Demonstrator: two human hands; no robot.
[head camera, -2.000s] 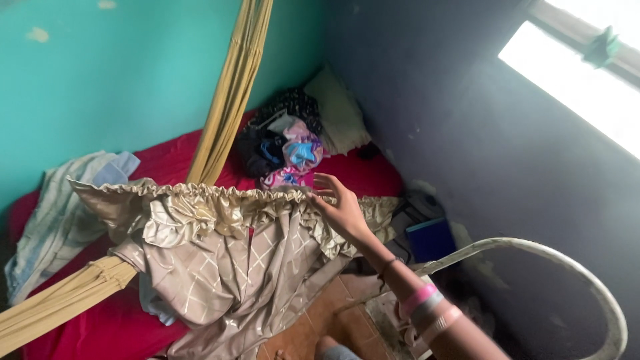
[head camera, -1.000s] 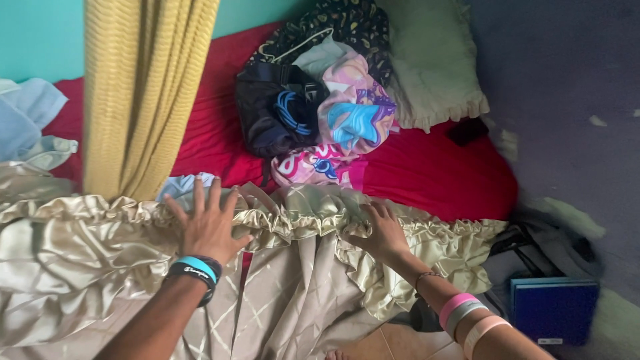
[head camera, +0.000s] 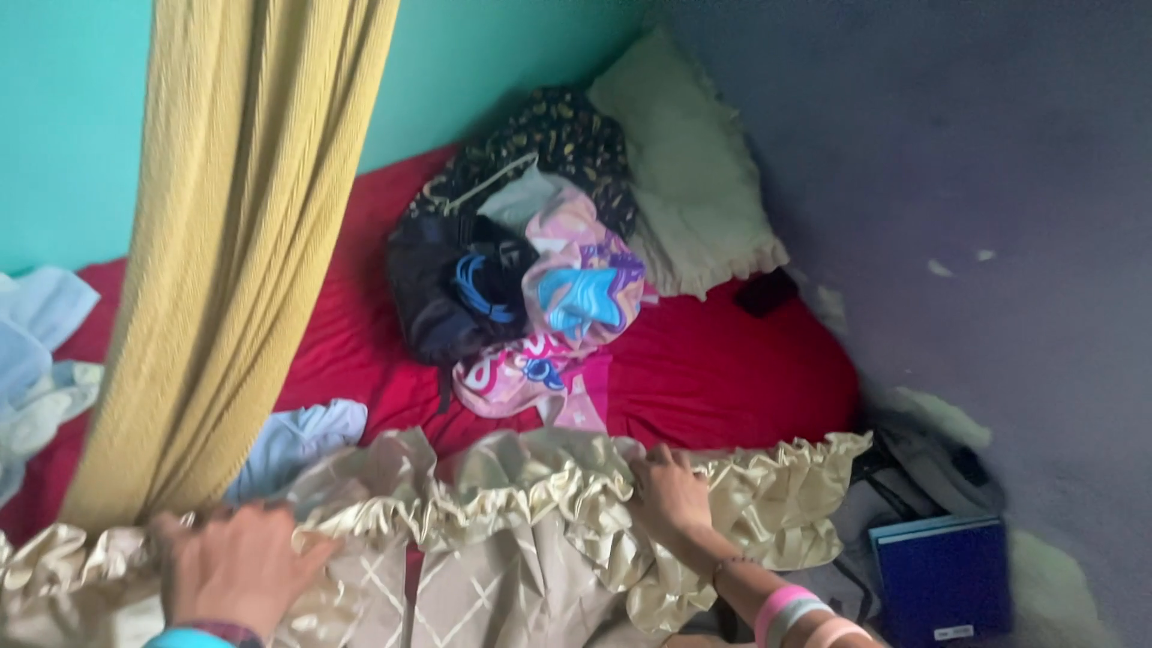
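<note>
A beige satin curtain (head camera: 486, 576) with a gathered, ruffled top edge stretches across the bottom of the view. My left hand (head camera: 238, 562) lies on its gathered edge at the lower left, blurred, with its fingertips hidden by the hand's back. Farther right, my right hand (head camera: 670, 490) has its fingers curled over the ruffle and grips the cloth. Beyond the curtain is a bed with a red sheet (head camera: 729, 378). A yellow hammock cloth (head camera: 243, 252) hangs down on the left, meeting the curtain near my left hand.
On the bed are a pink printed cloth (head camera: 585, 288), a dark bag (head camera: 450, 297), a patterned dark cloth (head camera: 576, 135), a ruffled pillow (head camera: 693, 180) and light blue clothing (head camera: 301, 441). A blue folder (head camera: 943, 576) and a grey backpack (head camera: 900, 486) stand by the grey wall at right.
One second ago both hands were spread over the ruffle; the right fingers are now curled on it. Two seconds ago only the right hand showed. The view has shifted closer to the bed.
</note>
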